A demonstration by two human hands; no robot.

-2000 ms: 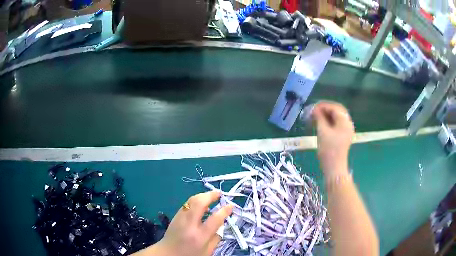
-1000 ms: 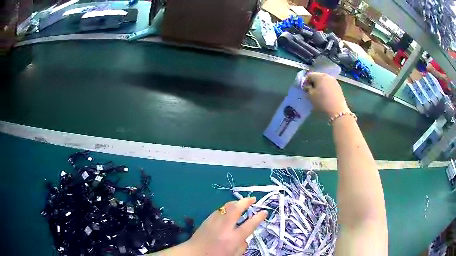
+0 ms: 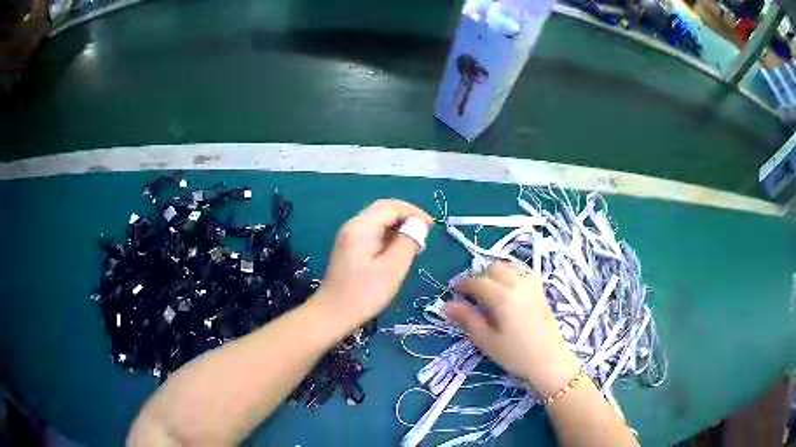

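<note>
My left hand (image 3: 371,257), with a white cover on a fingertip, is at the left edge of the wrist-strap heap (image 3: 602,288). Its fingertips are beside a thin cord loop; whether they grip it is unclear. My right hand (image 3: 515,323), with a bracelet at the wrist, is over the left part of the heap, fingers bent down among the straps; whether it grips one is hidden. The dark heap of black cables (image 3: 205,288) lies to the left. A white and light-blue retail box (image 3: 489,70) with a dark device picture stands on the conveyor belt, its top cut off by the frame.
A whitish edge strip (image 3: 349,161) runs between the bench top (image 3: 724,288) and the dark green belt (image 3: 262,87). Another carton (image 3: 779,168) is at the right edge. Blurred blue items (image 3: 668,26) lie beyond the belt, with a metal post (image 3: 758,44) beside them.
My right hand has come back from the box's top to the strap heap. My left hand has moved to the heap's upper left edge. The view has tilted down, and the box appears higher.
</note>
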